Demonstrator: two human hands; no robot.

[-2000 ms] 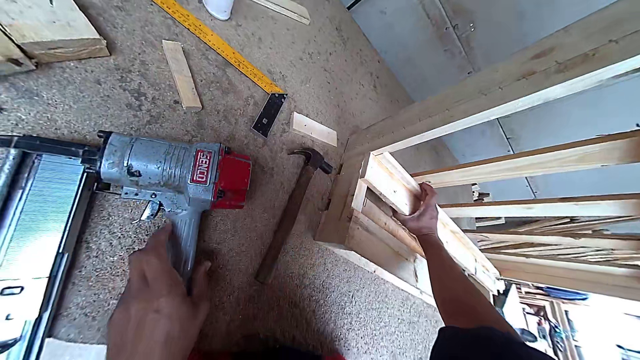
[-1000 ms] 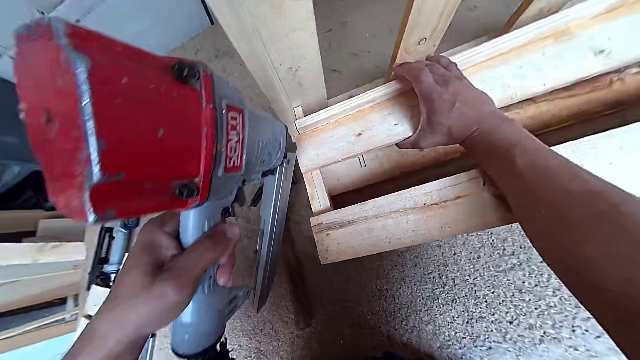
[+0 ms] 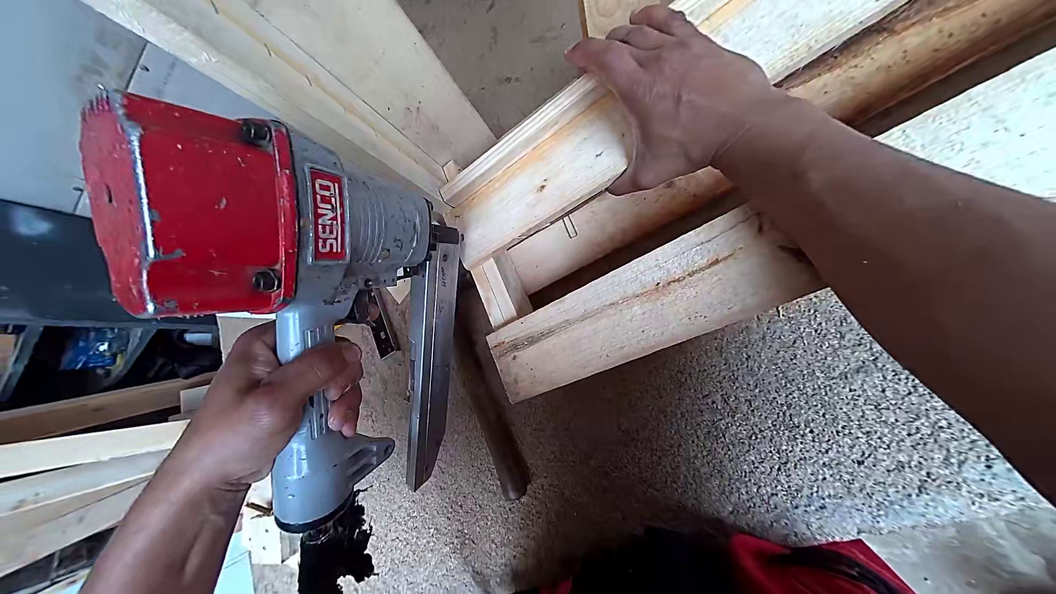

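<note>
My left hand [image 3: 276,404] is closed around the handle of a red and grey Senco pneumatic nailer [image 3: 318,239]. The nailer's nose end meets the corner of a wooden frame, beside the end of an upper board [image 3: 544,181]; the exact contact point is hidden. With my right hand [image 3: 685,95] I grip that upper board from above, fingers over its far edge. Below it lie a short wooden block [image 3: 501,289] and a lower board [image 3: 660,305], with a darker rough-edged board [image 3: 577,247] between them. Behind the nailer's magazine, a hammer [image 3: 491,404] rests on the floor, its head hidden.
A wide pale board [image 3: 371,74] rises from the frame's corner at the upper left. Loose timber pieces [image 3: 82,450] lie at the left, below a dark shelf or cabinet [image 3: 49,272] holding items. Part of a square [image 3: 384,326] shows behind the nailer.
Two seconds ago the nailer lay on the floor with my left hand at its handle; now it is lifted against the frame's corner. My right hand still holds the frame. The view has moved closer.
</note>
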